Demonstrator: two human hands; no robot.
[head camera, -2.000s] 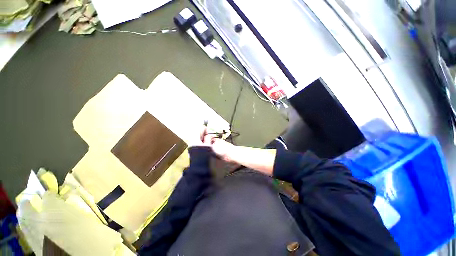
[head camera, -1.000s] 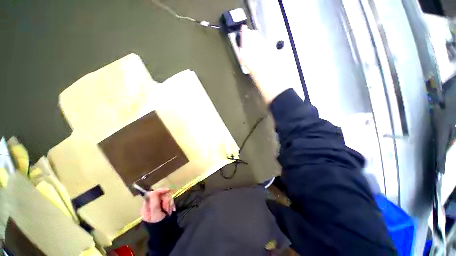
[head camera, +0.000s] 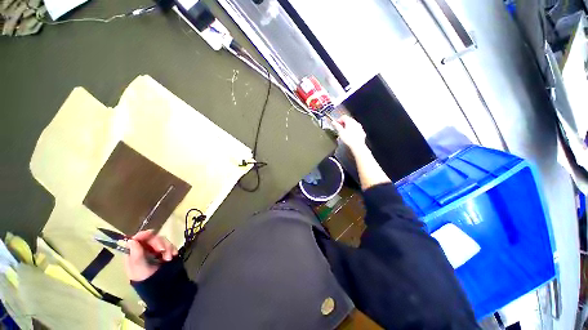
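Note:
A pale yellow-tan stepped panel (head camera: 174, 122) lies flat on the olive-green table (head camera: 58, 64). A dark brown square patch (head camera: 132, 187) sits on it, with a thin pale line across its lower right part. My left hand (head camera: 149, 252) holds dark-and-red-handled snips (head camera: 113, 240) over the panel's lower part, blades apart and pointing left. My right hand (head camera: 350, 133) is at the table's right corner, fingertips beside a red and white can (head camera: 314, 95); whether they grip something small there is unclear.
Black cord (head camera: 259, 122) runs from the power strip (head camera: 209, 29) to loops at the panel edge. Layered pieces (head camera: 58, 293) lie lower left. A round white-rimmed container (head camera: 322, 179), black board (head camera: 389, 129) and blue bin (head camera: 496, 225) stand right.
My right hand has moved from the power strip down to the can. My left hand still holds the snips, now seen with blades apart. The view has shifted right, showing the bin and can.

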